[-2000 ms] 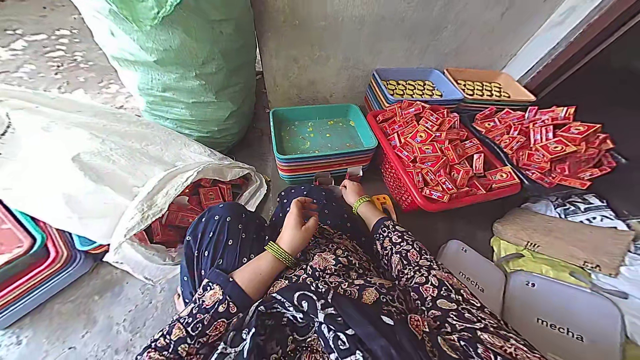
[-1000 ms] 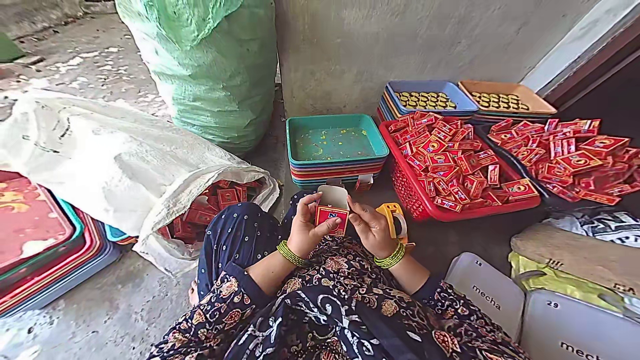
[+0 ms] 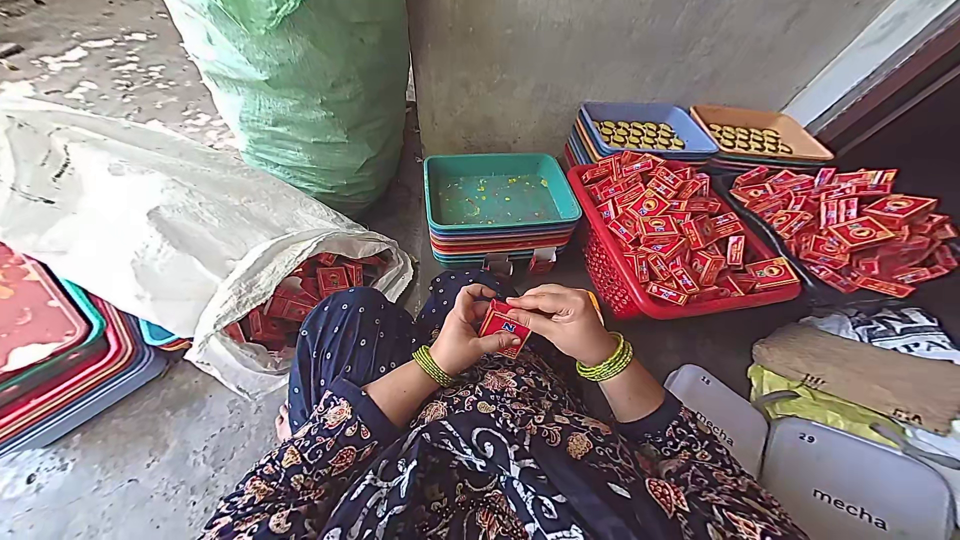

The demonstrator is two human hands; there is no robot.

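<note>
My left hand (image 3: 474, 336) grips a small red cardboard box (image 3: 504, 328) by its sides above my lap. The fingers of my right hand (image 3: 561, 319) pinch the box's upper right edge, where the end flap would be; the flap itself is hidden. Ahead, two small boxes with pale open flaps (image 3: 541, 261) stand against a stack of trays with a green one (image 3: 502, 225) on top. To the right, a red plastic basket (image 3: 626, 281) is heaped with red boxes (image 3: 660, 225). A white woven sack (image 3: 225, 300) at the left has more red boxes (image 3: 334, 279) in its mouth.
A blue tray (image 3: 652, 150) and an orange tray (image 3: 757, 154) hold rows of round yellowish items. More red boxes (image 3: 862, 232) lie heaped in a dark tray at the right. A green sack (image 3: 300, 105), stacked trays (image 3: 45, 322) and grey lids (image 3: 855, 480) surround me.
The box in my left hand stood open at its top one second ago; my right hand, then apart from it, has moved onto its top. Two seconds ago my right hand was reaching by the tray stack.
</note>
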